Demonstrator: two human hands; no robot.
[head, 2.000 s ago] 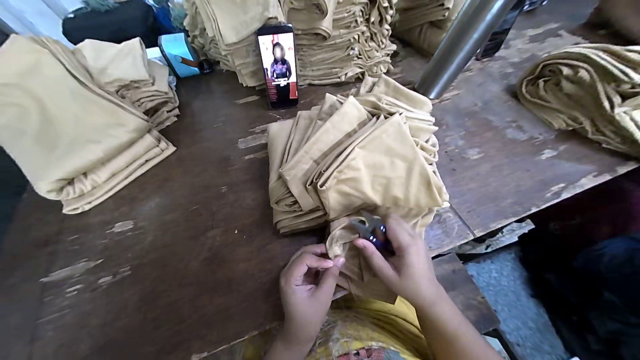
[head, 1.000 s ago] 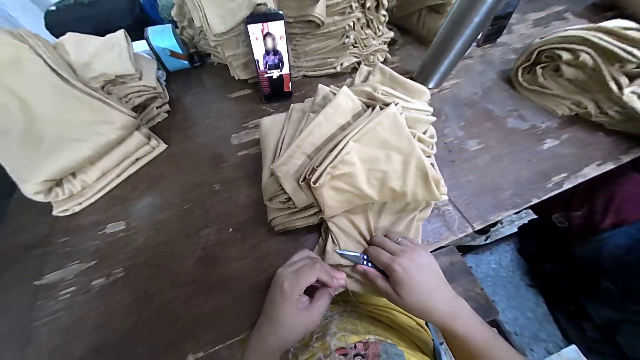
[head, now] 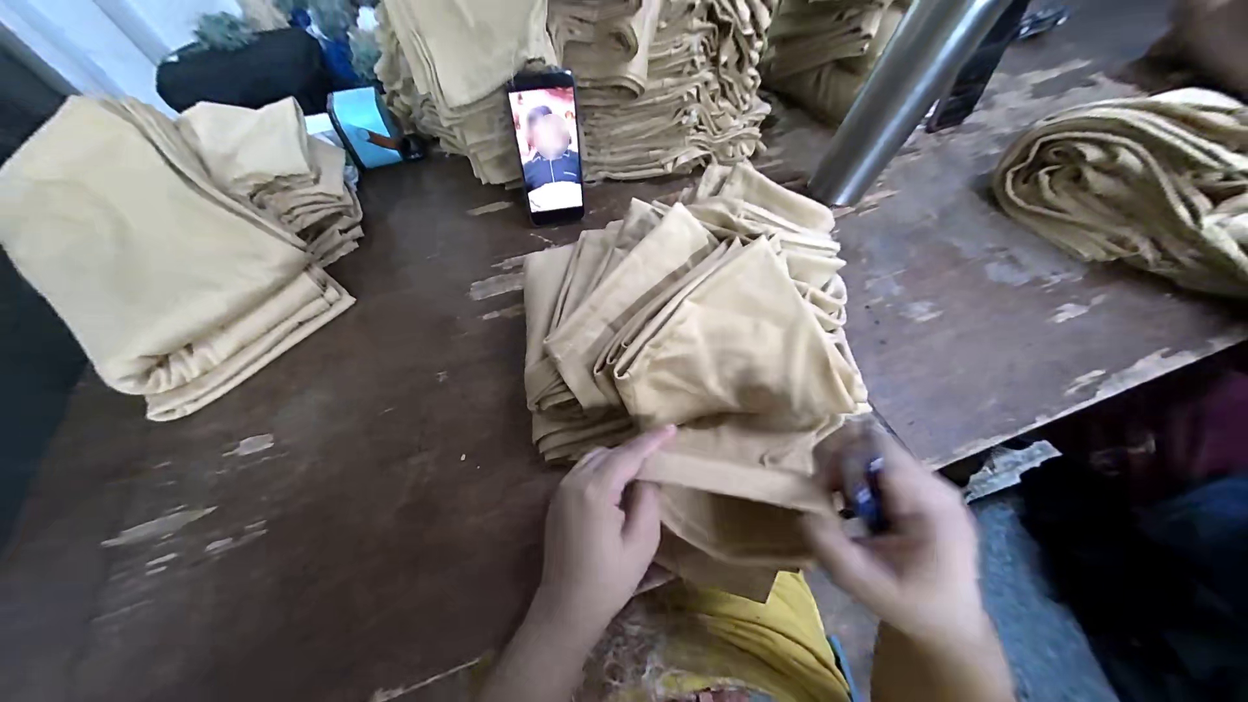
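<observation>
My left hand (head: 600,526) pinches the left end of a hemmed edge of tan cloth (head: 736,487) between thumb and fingers. At the other end of that edge is my right hand (head: 902,546), blurred, gripping the cloth with the thumb and also holding a small dark tool (head: 864,492), whose blades do not show clearly. The hem is stretched between both hands, and the cloth hangs open below it. Just beyond lies a heap of folded tan cloth pieces (head: 721,341), touching the held piece.
A phone with a lit screen (head: 551,146) leans against stacked tan cloth (head: 663,88). A metal pole (head: 897,97) rises behind the heap. Folded cloth (head: 146,244) lies at left, a cloth bundle (head: 1131,185) at right. The worn wooden table (head: 341,507) has its edge at lower right.
One second ago my hands were close together near the cloth's lower edge, with the tool's blade showing. Now they are apart, with the hem spread between them.
</observation>
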